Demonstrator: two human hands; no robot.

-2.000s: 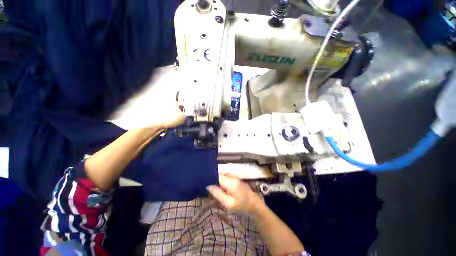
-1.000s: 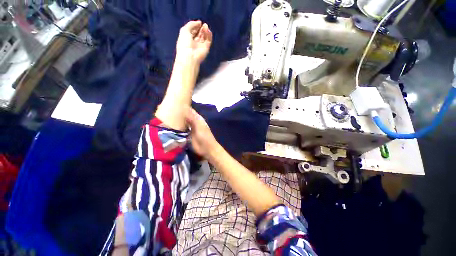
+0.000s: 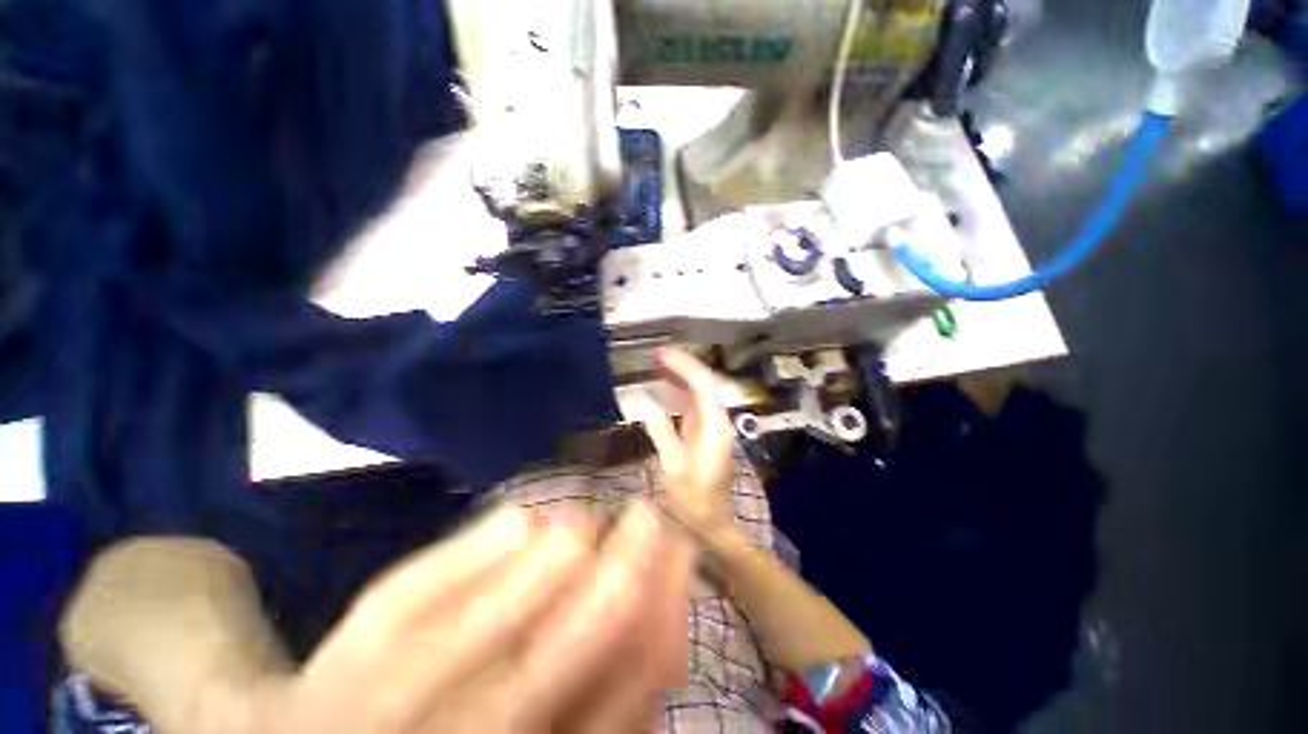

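Note:
A navy garment end (image 3: pixel 502 380) lies at the sewing machine's needle area (image 3: pixel 552 258), its right edge along the left end of the cream cylinder arm (image 3: pixel 681 283). A strip of it runs left to the large navy heap (image 3: pixel 172 215). My right hand (image 3: pixel 696 437) is at the front of the cylinder arm, just right of the cloth, fingers apart and empty. My left hand (image 3: pixel 517 617) is large and blurred, close to the camera above the lap. Its fingers are bent; whether they hold anything is unclear.
The linkage lever (image 3: pixel 803 420) sticks out under the cylinder arm. A blue gooseneck lamp (image 3: pixel 1076 273) curves over the machine table (image 3: pixel 1004 337) at right. A dark garment pile (image 3: pixel 932 559) lies low at right. The checked lap cloth (image 3: pixel 717 660) is below.
My left hand has come back from over the navy heap towards the camera. My right hand has left my left forearm and moved right to the cylinder arm. The view has shifted.

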